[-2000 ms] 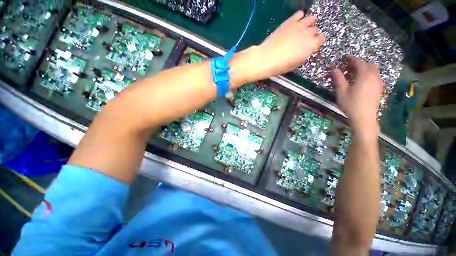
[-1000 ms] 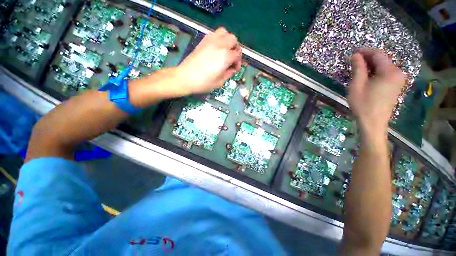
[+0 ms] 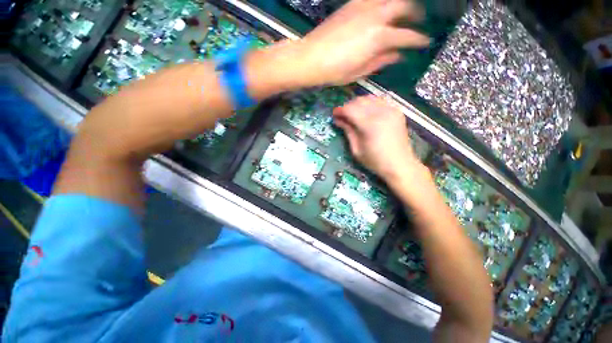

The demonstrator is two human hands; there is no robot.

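Observation:
My left hand (image 3: 369,37) is blurred and reaches over the far rail toward the green mat, fingers apart, with no part visible in it. A blue strap (image 3: 235,75) is on its wrist. My right hand (image 3: 376,130) is bare, with curled fingertips over the upper boards of the middle pallet (image 3: 310,213). Whether it pinches a small part cannot be seen. Green circuit boards (image 3: 288,167) lie in the pallet, and another board (image 3: 352,204) lies at its near right. The right hand hides the upper right board.
A glittering pile of small metal parts (image 3: 503,87) lies on the green mat (image 3: 402,75) beyond the far rail (image 3: 456,151). A darker pile (image 3: 310,7) shows at the top edge. More pallets with boards lie left and right. The near rail (image 3: 268,248) runs before my blue shirt.
My right hand has moved left from the pile to the middle pallet's boards. My left hand has moved from over the boards up and right, past the far rail. The camera view has shifted slightly.

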